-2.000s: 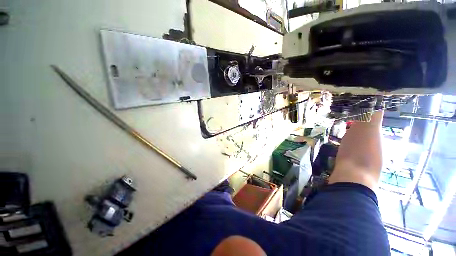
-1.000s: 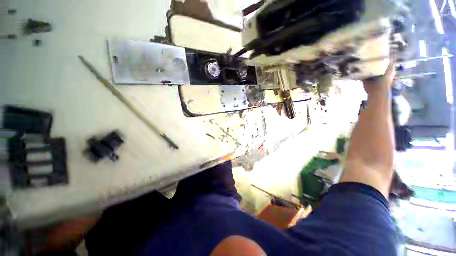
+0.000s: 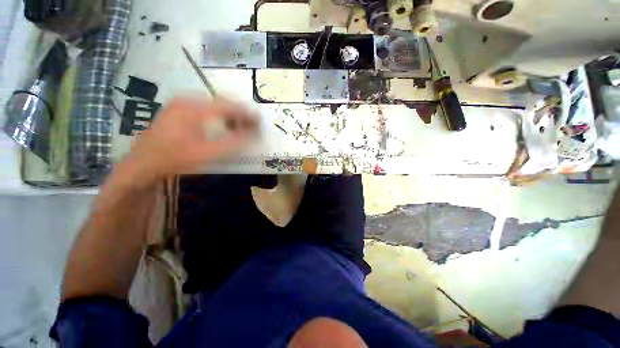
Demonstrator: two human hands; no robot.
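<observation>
My left hand (image 3: 194, 132) is motion-blurred over the left front of the table. Its fingertips are closed on a small dark metal block (image 3: 243, 122), whose details are blurred. The thin needle file (image 3: 198, 69) lies just beyond the hand, its near end hidden by it. A black slotted piece (image 3: 138, 115) lies left of the hand. Two shiny rotary hooks (image 3: 300, 51) sit in the dark slot of the machine bed, with a silver slide plate (image 3: 234, 49) to their left. My right hand is out of the picture; only its forearm shows at the right edge.
A black-and-yellow screwdriver (image 3: 449, 105) lies right of the bed. Plaid cloth (image 3: 100, 88) and a shiny curved metal piece (image 3: 30, 112) are at far left. The cream machine head (image 3: 537, 30) overhangs the upper right. A measuring tape (image 3: 245, 163) runs along the front edge.
The view has swung round to face the table squarely. My left hand has come in over the table, and the small block has left its place beside the slotted piece. The right forearm is now at the edge.
</observation>
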